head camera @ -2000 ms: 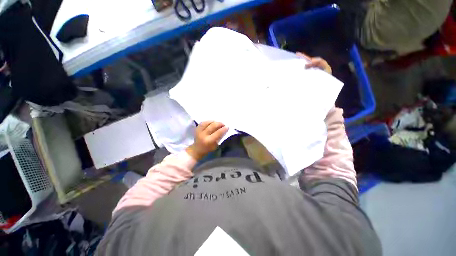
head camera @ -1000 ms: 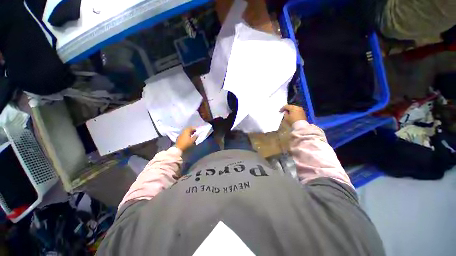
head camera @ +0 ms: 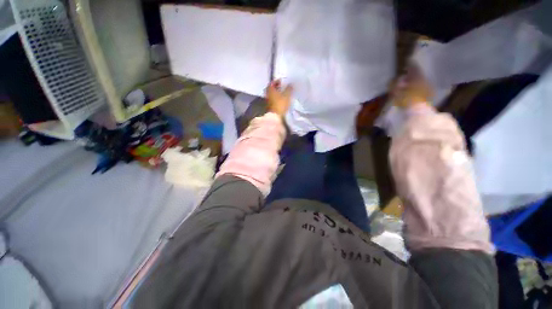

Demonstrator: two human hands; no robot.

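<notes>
A creased white sheet lies in front of me with its near edge crumpled. My left hand is at its lower left edge, fingers bent; the blur hides whether they grip it. A flat white rectangular sheet lies left of it. My right hand is blurred, between the creased sheet and another white sheet on the right; its grip cannot be made out. A larger white sheet lies at the right edge.
A white perforated basket stands at the upper left beside a pale box-like frame. Coloured scraps and a pale crumpled piece lie on the left. A blue plastic edge shows at the lower right.
The view has turned left and down, so the worktable has left the picture. My right hand has moved from the large sheet's lower edge towards the creased sheet's right side.
</notes>
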